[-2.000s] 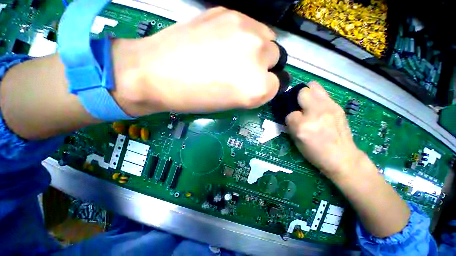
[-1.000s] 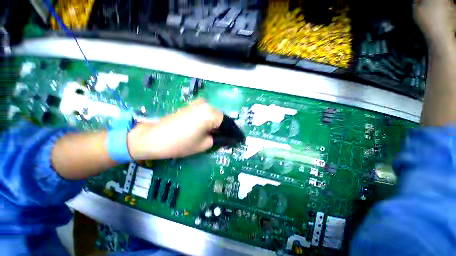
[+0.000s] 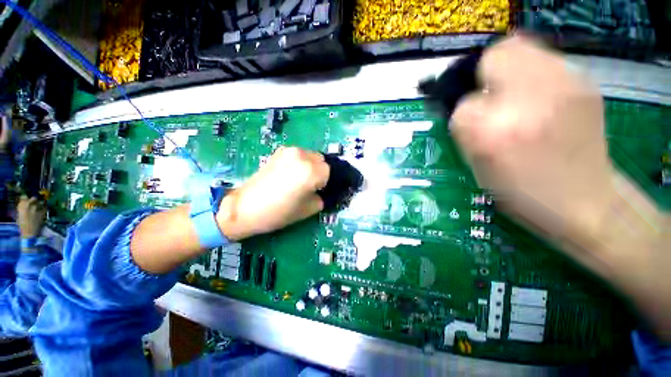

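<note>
A large green printed circuit board (image 3: 302,254) lies in front of me, with white patches and round outlines. My left hand (image 3: 276,190), with black finger cots and a light blue wrist strap (image 3: 207,213), is low over the board's middle, its fingertips together. Whether it holds a part cannot be told. My right hand (image 3: 522,110), blurred, is raised over the back rail at the right, its black-covered fingertips together and pointing left. A small dark tip shows at them; whether it is a part is unclear.
Behind the silver conveyor rail (image 3: 294,85) stand bins of yellow-orange components (image 3: 430,18), grey-black parts (image 3: 279,20), thin black parts (image 3: 169,40) and pale grey-green parts (image 3: 588,22). Another person's hand (image 3: 31,216) is at the far left. A blue cord crosses the upper left.
My right hand has come from the bins at the upper right to above the board's back edge. My left hand stays over the board. The view has shifted, showing more at the left.
</note>
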